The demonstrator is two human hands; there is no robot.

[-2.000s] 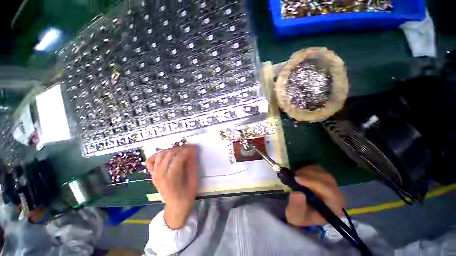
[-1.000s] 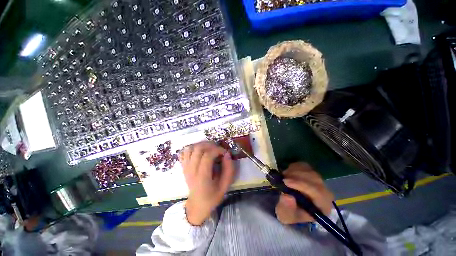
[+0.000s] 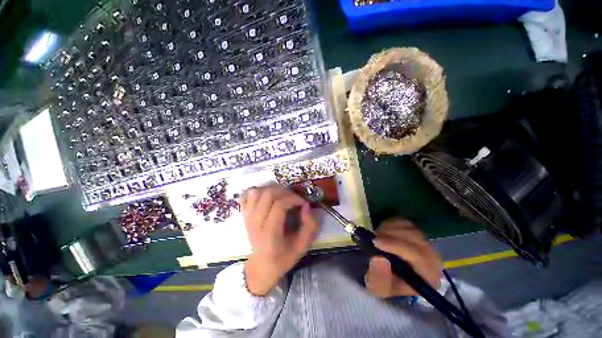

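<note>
My right hand is closed around the black handle of the soldering iron. Its silver tip reaches the round spot on the reddish-brown fixture block. My left hand is at the block's left side, thumb and fingertips drawn together near the iron tip. Whether the fingertips hold a small part cannot be told. Gold-silver metal components lie heaped along the block's back edge. Small dark red components lie loose on the white work sheet, left of my left hand.
The clear blister tray covers the back left. A tan bowl with glittery silver filling stands behind the block to the right. Beyond are the blue bin, white cloth and black fume fan. More dark red parts and a silver cylinder are left.
My left hand has moved right from the dark red parts to the block, uncovering the loose pile. My right hand still holds the iron at the block. The camera view has shifted slightly.
</note>
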